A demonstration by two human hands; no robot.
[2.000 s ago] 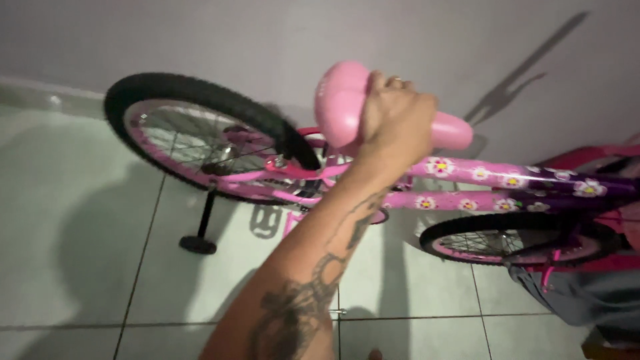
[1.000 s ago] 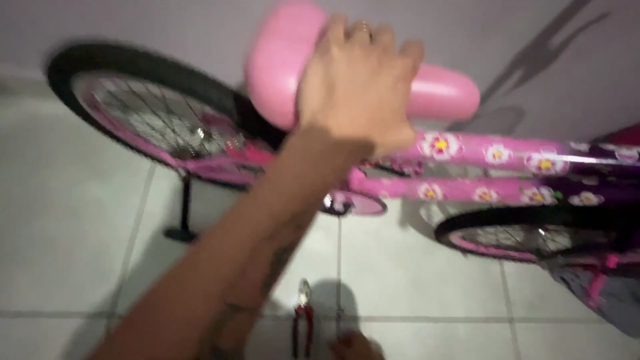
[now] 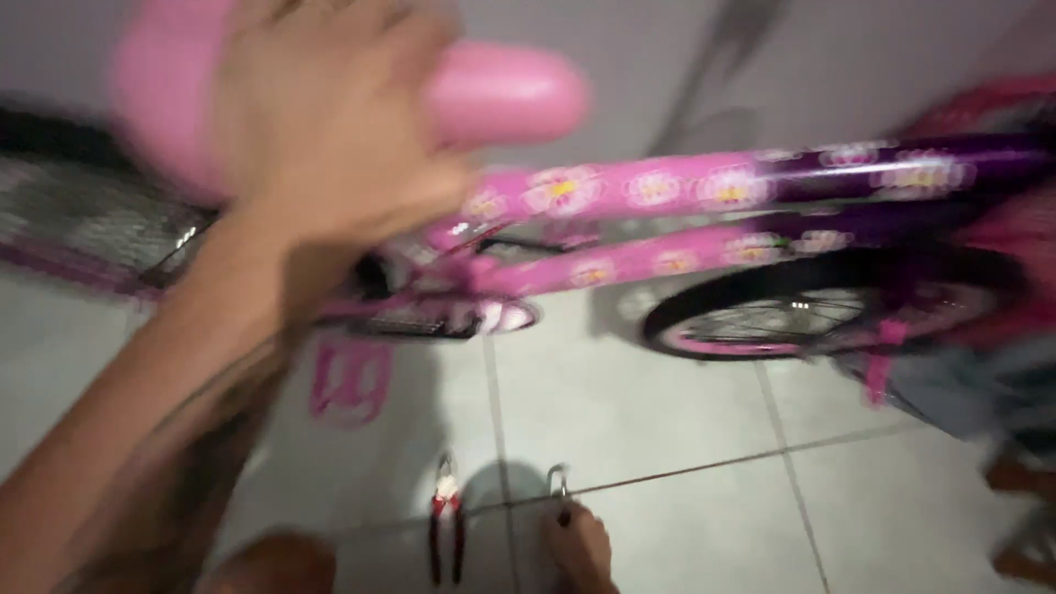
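My left hand (image 3: 338, 115), blurred, lies over the middle of a pink bicycle saddle (image 3: 516, 92), its fingers curled over the far side. The saddle's nose points right. Below and right of it runs the bicycle's pink and purple frame (image 3: 660, 186) with flower prints. The rear wheel (image 3: 74, 198) is at the left, partly behind my arm, and the front wheel (image 3: 792, 322) is at the right. A pink pedal (image 3: 351, 379) shows below the crank area. My right hand is not in view.
Pliers with red and dark handles (image 3: 446, 520) lie on the tiled floor. A small curved metal piece (image 3: 558, 477) is beside what looks like a bare foot (image 3: 582, 544). Grey cloth (image 3: 949, 388) is at the right, and a wall stands behind the bicycle.
The saddle and my left hand on it appear larger and farther up and left as the view shifts closer. The hand has stayed on the saddle. The pliers have come into view.
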